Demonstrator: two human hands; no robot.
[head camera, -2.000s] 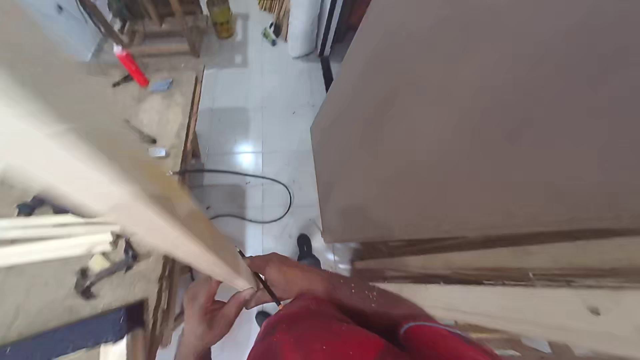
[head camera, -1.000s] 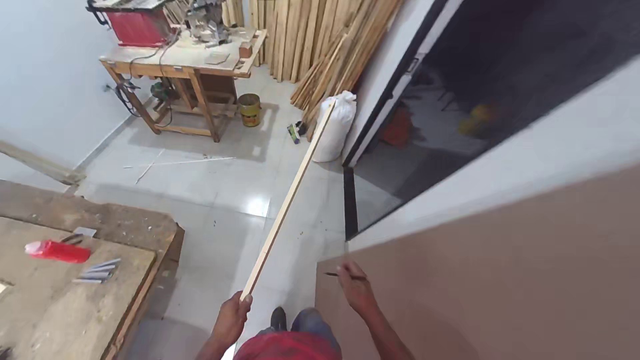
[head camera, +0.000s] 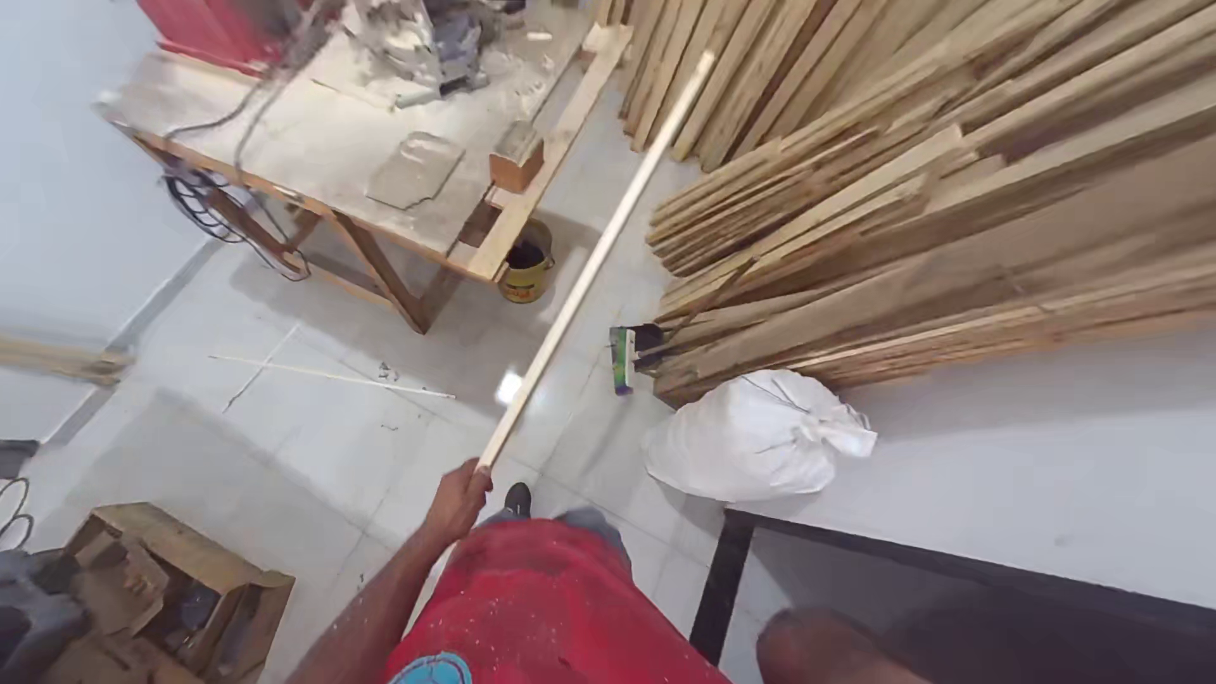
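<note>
My left hand (head camera: 458, 499) is closed around the lower end of a long, thin wooden strip (head camera: 594, 266). The strip slants up and to the right over the tiled floor, and its far end lies in front of the upright boards at the top. Of my right arm only a blurred part shows at the bottom right edge; the right hand itself is out of view.
A dusty wooden workbench (head camera: 313, 133) bears a machine and a wooden block (head camera: 517, 157). A bucket (head camera: 527, 261) stands beside it. Stacked boards (head camera: 855, 218), a broom head (head camera: 622, 361) and a white sack (head camera: 750, 442) are at the right. Thin strips (head camera: 332, 373) lie on the floor.
The view has turned and moved towards the workbench and boards. The left hand still holds the strip. The right hand, with a thin dark item one second ago, has left the view.
</note>
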